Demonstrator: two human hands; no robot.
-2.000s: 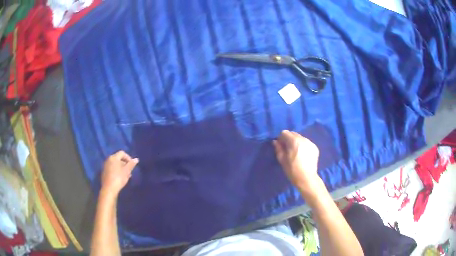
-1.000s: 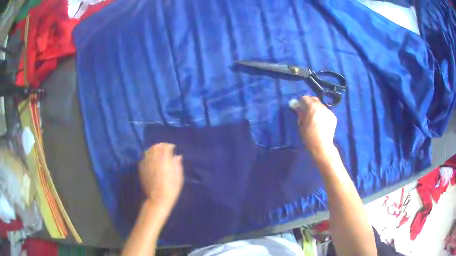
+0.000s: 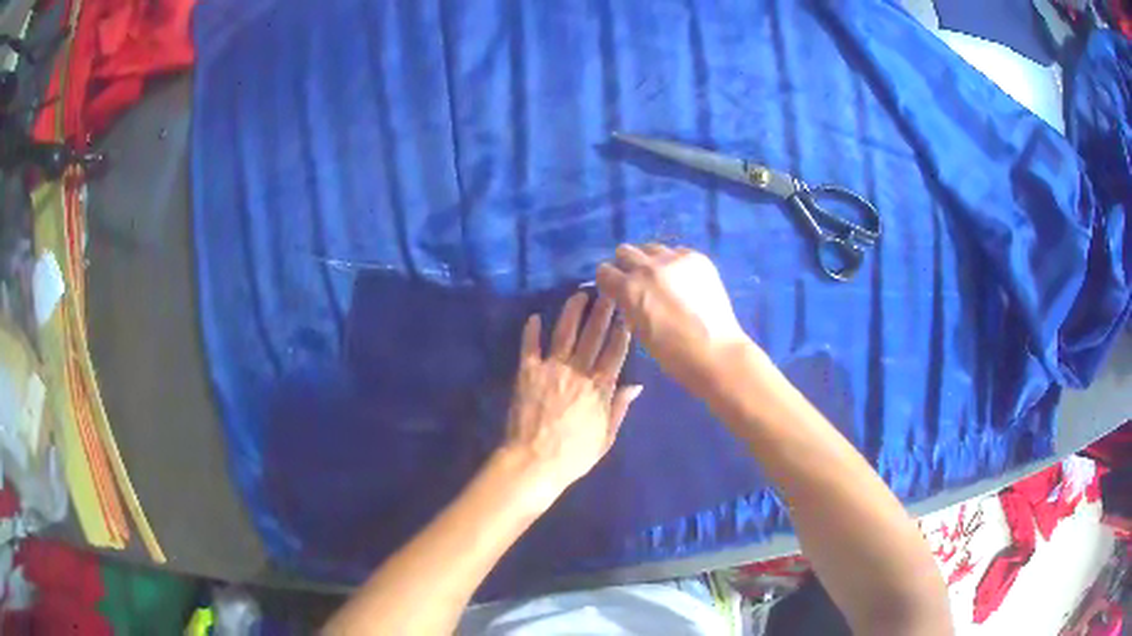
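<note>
A dark navy pattern piece (image 3: pixel 435 385) lies flat on the shiny blue cloth (image 3: pixel 323 149). My left hand (image 3: pixel 565 404) rests flat on the piece, fingers spread, palm down. My right hand (image 3: pixel 670 304) is closed just beyond its fingertips, at the piece's upper edge. It pinches the tailor's chalk, almost wholly hidden by the fingers. A thin pale chalk line (image 3: pixel 385 266) runs along and beyond the piece's upper left edge. Tailor's shears (image 3: pixel 763 178) lie on the cloth beyond my right hand, blades pointing left.
Yellow and orange strips (image 3: pixel 87 410) lie along the left side of the grey table (image 3: pixel 149 311). Red fabric (image 3: pixel 137 56) is heaped at the upper left. The blue cloth is bunched at the right. Red scraps (image 3: pixel 1043 522) lie below the table at the lower right.
The chalk has been picked up off the cloth by my right hand, which has then moved left to the piece's upper edge. My left hand has moved right and flattened on the piece.
</note>
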